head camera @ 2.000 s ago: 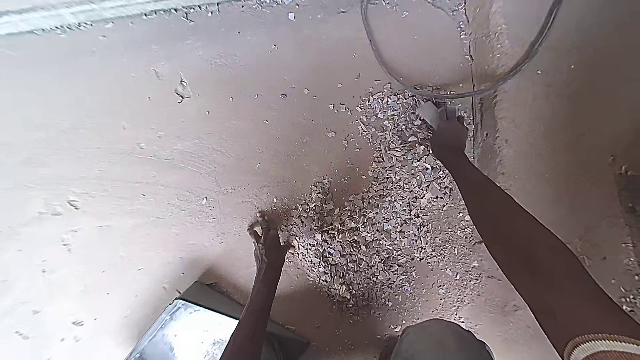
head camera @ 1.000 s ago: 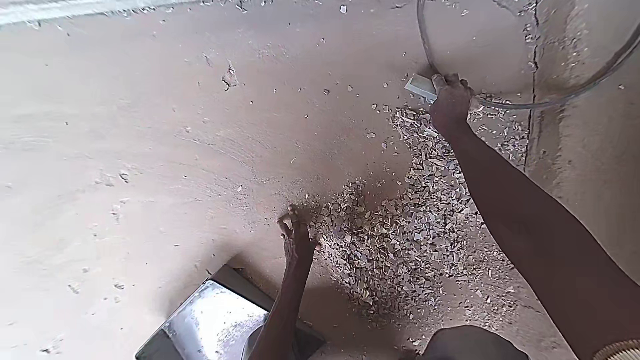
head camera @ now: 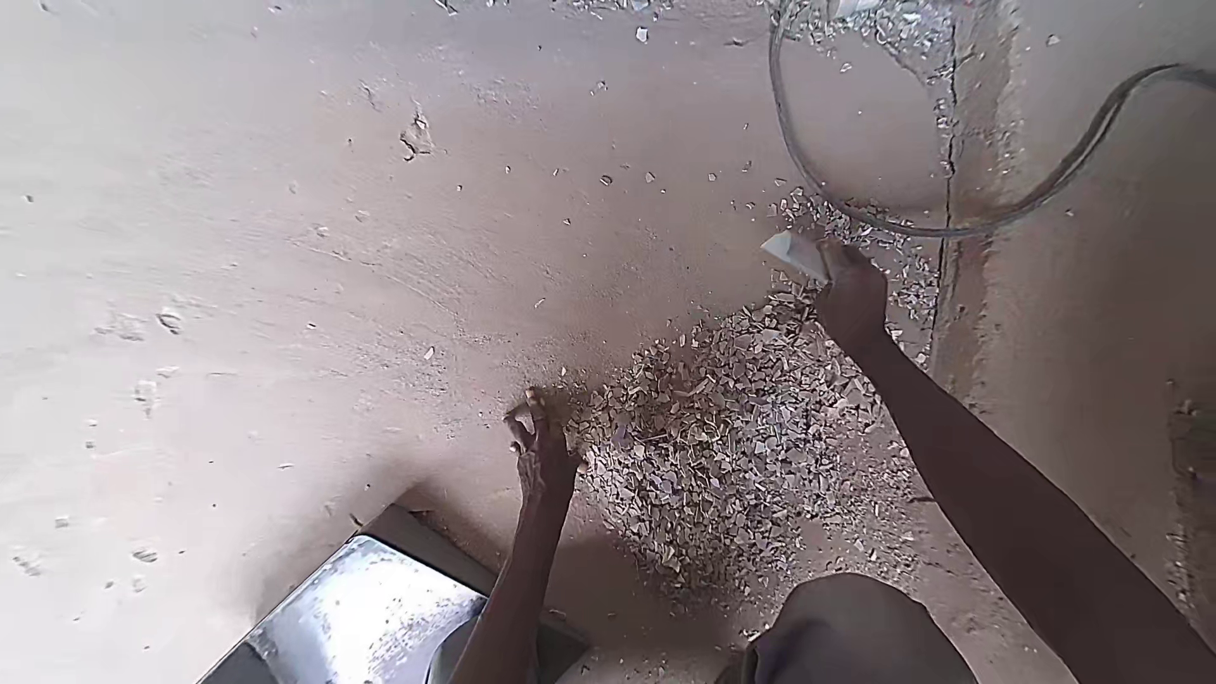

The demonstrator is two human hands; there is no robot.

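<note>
A heap of small pale chips and fragments (head camera: 722, 437) lies on the dusty floor (head camera: 285, 266), between my two hands. My right hand (head camera: 852, 294) is closed around a flat, pale, scraper-like piece (head camera: 796, 255) at the upper right end of the heap; its material is unclear. At the heap's left edge my left hand (head camera: 544, 445) rests low over the floor with bent, parted fingers, and I see nothing held in it. The undersides of both hands are hidden.
A dark hose or cable (head camera: 912, 231) curves over the floor at the upper right, beside a long crack (head camera: 948, 171). A dark-sided box with a shiny top (head camera: 366, 608) stands at the lower left, by my left forearm. My knee (head camera: 860, 632) shows at the bottom. More chips lie at the top.
My right hand, with the pale piece, has moved from beside the hose to nearer the heap. My left hand stays at the heap's left edge. The view has shifted.
</note>
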